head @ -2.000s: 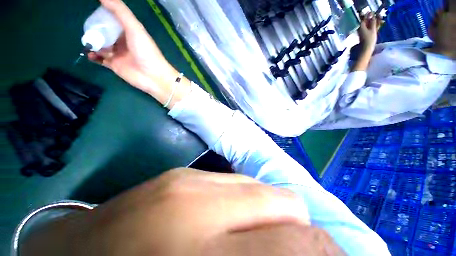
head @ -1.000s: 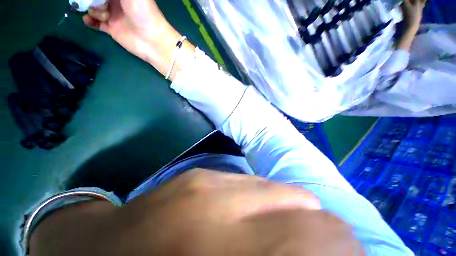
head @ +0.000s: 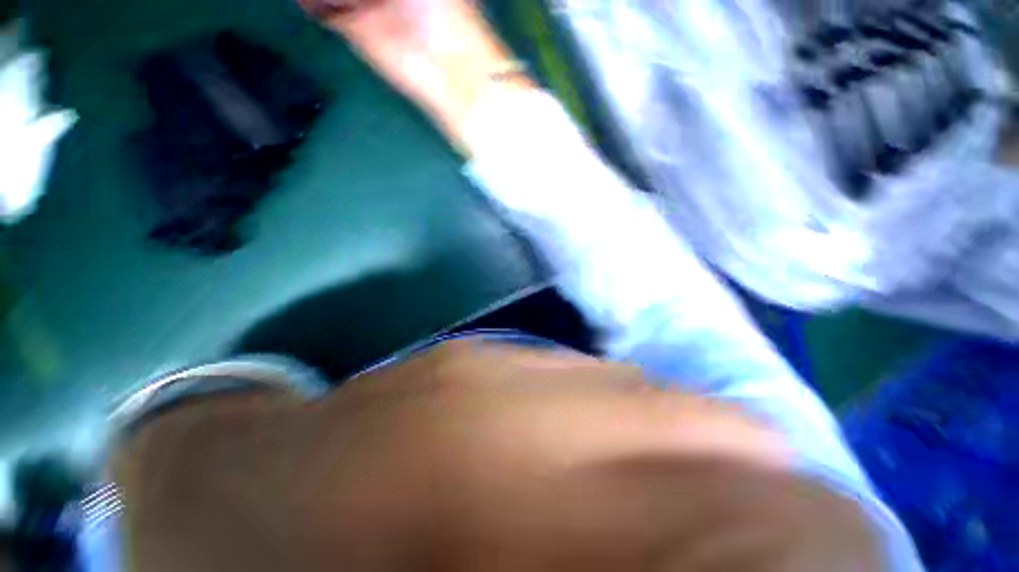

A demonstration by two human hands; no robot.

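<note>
Several dark elongated parts [head: 224, 129] lie in a group on the green surface [head: 369, 179] at the upper left, one with a greyer face. My right hand [head: 413, 45] is at the top edge, to the right of the parts and not touching them; its fingers are cut off and no bottle shows. My left hand [head: 481, 469] is very close to the camera and fills the bottom as a large blur; its fingers cannot be made out. The whole view is blurred.
A tray of dark and pale parts [head: 894, 95] is at the upper right, with clear plastic [head: 726, 168] draped beside it. Blue crates [head: 950, 447] are at the lower right. A white crumpled piece [head: 25, 129] is at the left edge. A pale sleeve [head: 950, 263] shows at right.
The view has shifted, so the parts and tray sit further right. The white piece has come into view at left. The bottle seen in my right hand has gone out of the top.
</note>
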